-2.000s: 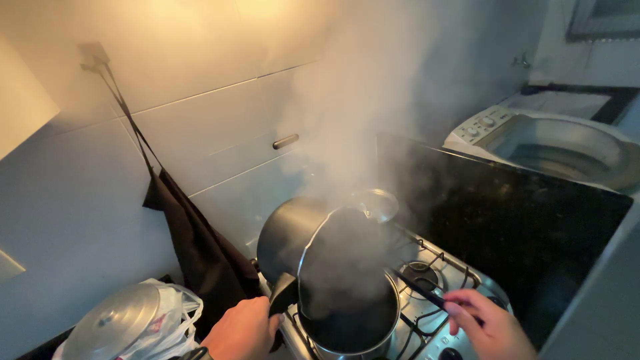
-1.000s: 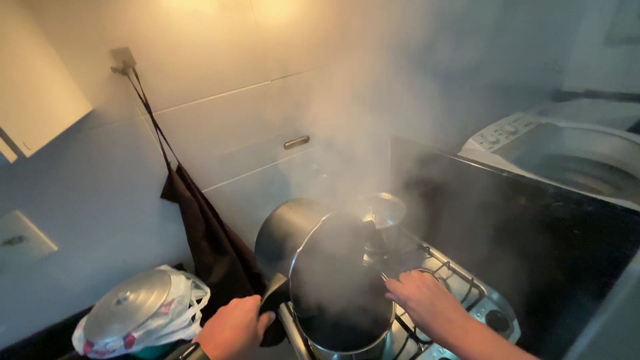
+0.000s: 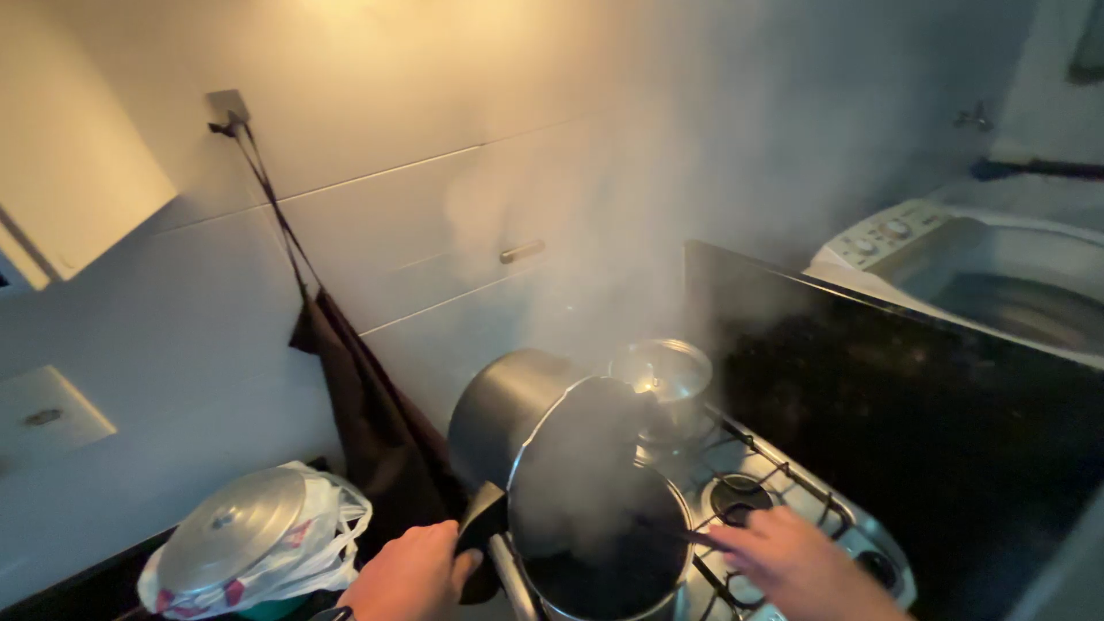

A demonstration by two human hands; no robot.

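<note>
A dark pot (image 3: 509, 414) is tilted on its side with its mouth over a second pot (image 3: 677, 595) that stands on the gas stove. My left hand (image 3: 410, 573) is closed on the tilted pot's handle, with what looks like a dark cloth there. From the right, my right hand (image 3: 789, 556) grips a dark-handled utensil (image 3: 703, 540), whose far end is lost in the pots' shadow and steam. Thick steam hides the contents of both pots.
Behind them stands a glass-lidded pot (image 3: 662, 371). The stove grate (image 3: 776, 461) and a dark upright panel (image 3: 897, 414) lie right, a washing machine (image 3: 949, 250) beyond. At left are a bagged, metal-lidded container (image 3: 233, 526) and a hanging brown apron (image 3: 354, 388).
My right hand moved in toward the pots' mouths, then back slightly to the right, still on the utensil. My left hand has stayed on the tilted pot's handle.
</note>
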